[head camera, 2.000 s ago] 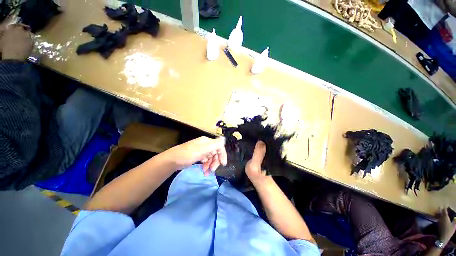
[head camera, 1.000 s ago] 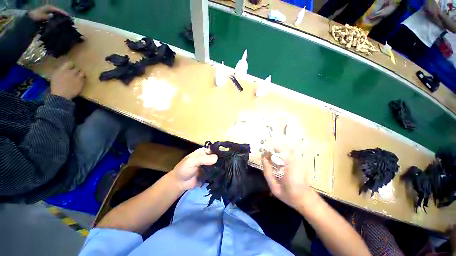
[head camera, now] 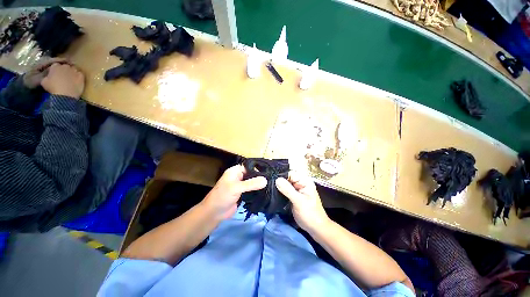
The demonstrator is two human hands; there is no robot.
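A black jagged part (head camera: 266, 194) is held over my lap at the bench's front edge, its ragged tips pointing down toward my shirt. My left hand (head camera: 232, 190) grips its left side, with the thumb on top near a dark opening at the upper edge. My right hand (head camera: 302, 202) grips its right side, thumb also on top. The two thumbs are close together. The fingertips beneath the part are hidden. A small whitish round piece (head camera: 329, 167) lies on the bench beside the glue-stained work sheet (head camera: 285, 134).
White bottles (head camera: 280, 49) and a short black stick (head camera: 274, 72) stand or lie at the back edge. Black parts lie left (head camera: 135, 62) and right (head camera: 448, 172). A green conveyor (head camera: 360, 64) runs behind. A cardboard box (head camera: 185, 168) is by my lap. A person's hands (head camera: 63, 79) rest at left.
My right hand has moved left from the bench onto the black part, and the whitish round piece now lies on the bench. The neighbour's hands have come together and left the black part there.
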